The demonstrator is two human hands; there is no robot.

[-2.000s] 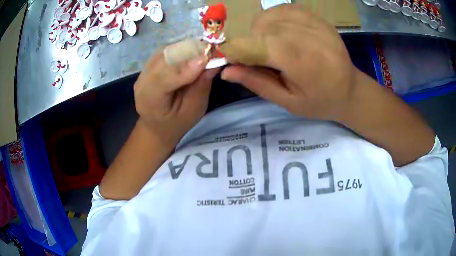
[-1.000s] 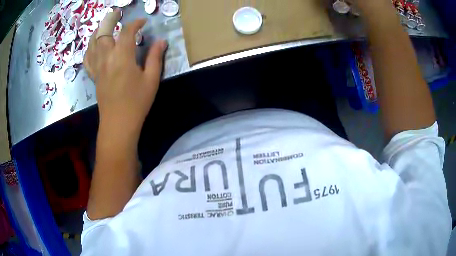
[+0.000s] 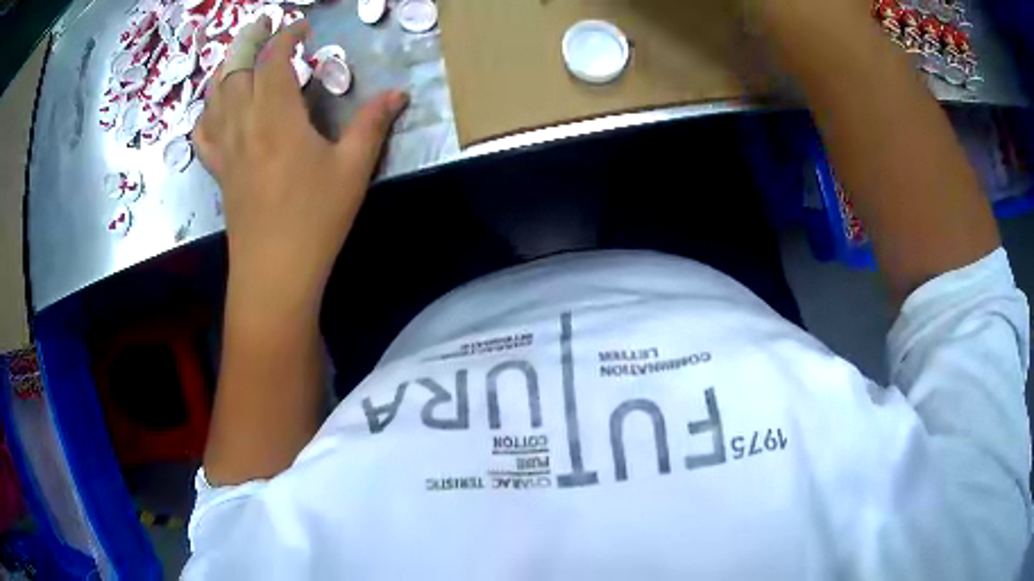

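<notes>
My left hand (image 3: 272, 148) rests at the right side of the heap of white bases with red bits (image 3: 153, 74), fingers apart, thumb out to the right. Its fingertips are among the bases, and I cannot tell whether they touch one. One finger has a pale covering. My right hand (image 3: 782, 28) is blurred and cut off by the top edge; whether it holds anything cannot be seen. The white round dish (image 3: 595, 51) lies on the brown cardboard mat (image 3: 510, 97).
Rows of red figures on white discs (image 3: 930, 40) stand at the far right of the metal bench (image 3: 68, 244). A few bases (image 3: 417, 15) lie left of the mat. Blue-framed bins (image 3: 85, 454) and a red stool or crate (image 3: 153, 392) are below.
The figure held in both hands two seconds ago is no longer in view. The hands have parted, left to the heap and right to the far side. Since one second ago, the right hand has moved left.
</notes>
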